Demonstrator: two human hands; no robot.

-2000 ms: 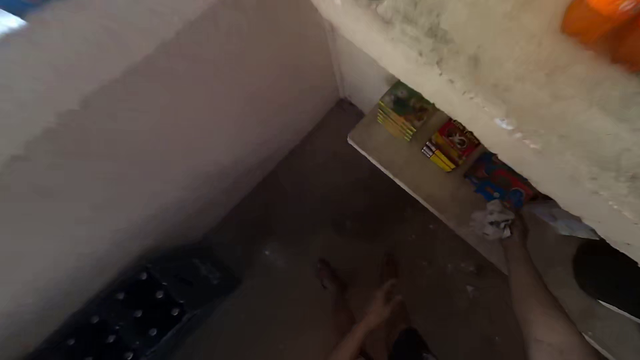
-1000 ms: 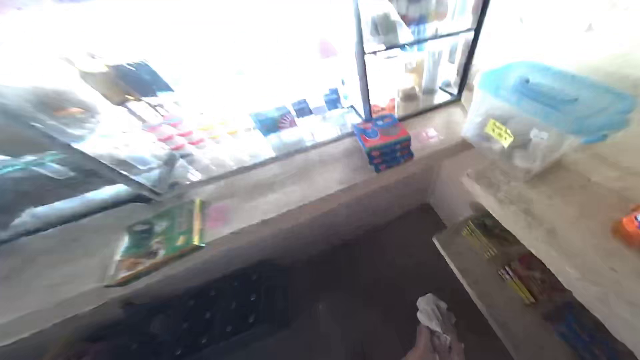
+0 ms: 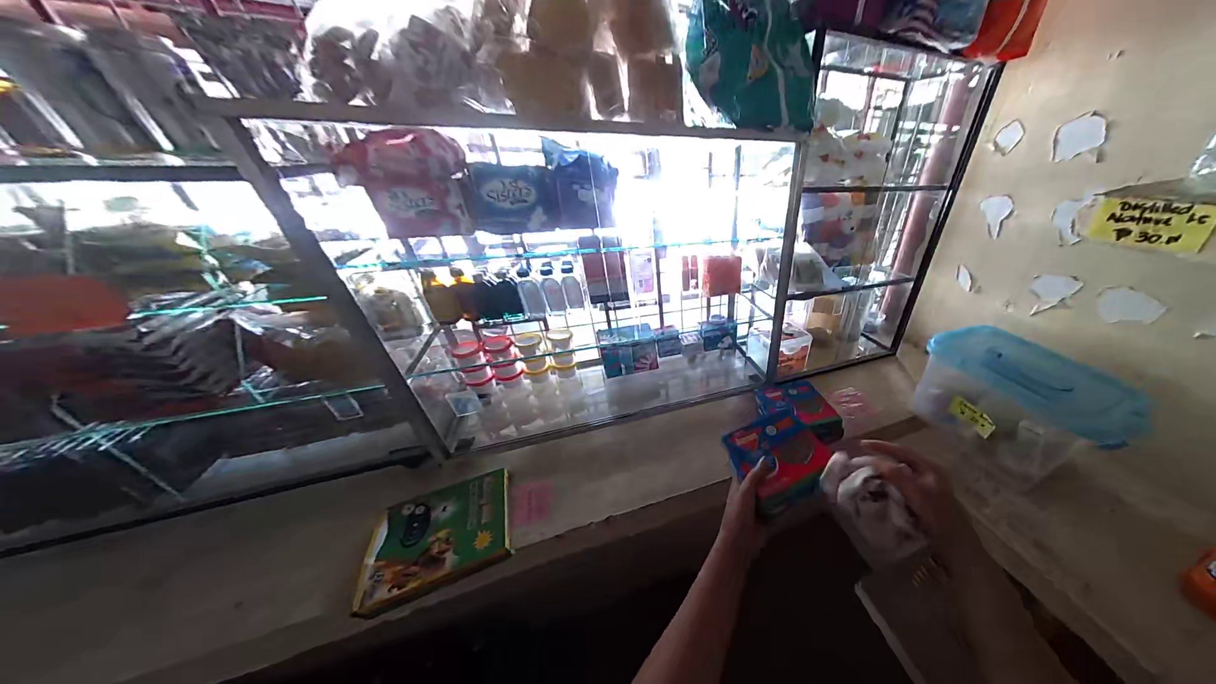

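My left hand (image 3: 748, 508) grips a small stack of red and blue boxes (image 3: 777, 458) by its near left side, just over the front edge of the concrete ledge. Bunched in my right hand (image 3: 902, 475) is a crumpled whitish cloth (image 3: 869, 499), close against the right side of those boxes. Behind them, more red and blue boxes (image 3: 807, 404) sit on the ledge near the glass case. To the left, a green book or pad with pictures on its cover (image 3: 437, 541) lies flat on the ledge, beside a pink paper slip (image 3: 530, 502).
A clear plastic bin with a blue lid (image 3: 1040, 380) stands on the right, by the wall. Along the back runs a glass display case (image 3: 608, 423) with jars, bottles and packs. A dim lower shelf lies below my right arm. An orange object (image 3: 1202, 581) is at the right edge.
The view has swung up from the lower shelves to the ledge and display case. My left hand now holds red and blue boxes; a stack stood on the ledge one second ago. The cloth remains in my right hand.
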